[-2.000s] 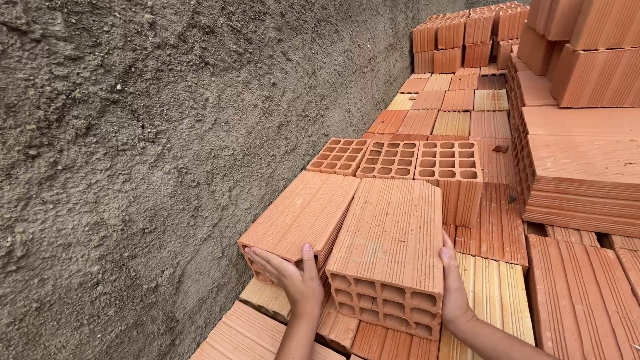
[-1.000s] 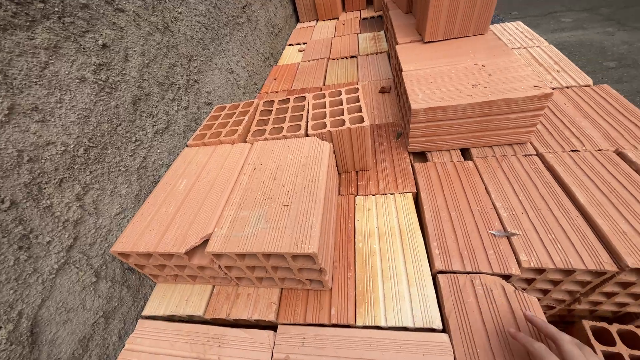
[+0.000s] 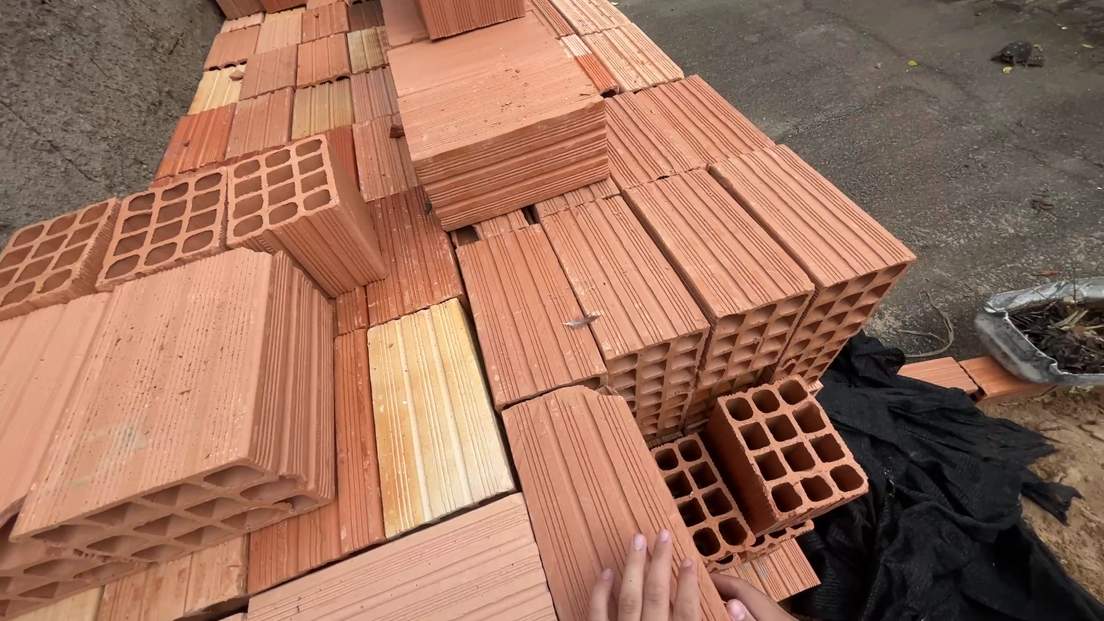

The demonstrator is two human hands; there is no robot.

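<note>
My left hand lies with its fingers on the top face of a ribbed hollow clay brick that has a chipped far corner. Just right of it, at the same brick's right edge, a small part of my right hand shows; its grip is hidden by the frame edge. Two hollow bricks stand with their holes up to the right of that brick. A pale yellow brick lies to its left. Farther left, a pair of bricks lies side by side on the layer below.
A rough wall borders the stack at the far left. A raised block of bricks sits at the back. Black mesh cloth, a planter with dry plants and grey pavement lie on the right.
Two seconds ago both hands were on the left pair of bricks; they have let go of it. Both now show at the chipped brick. The view has swung right.
</note>
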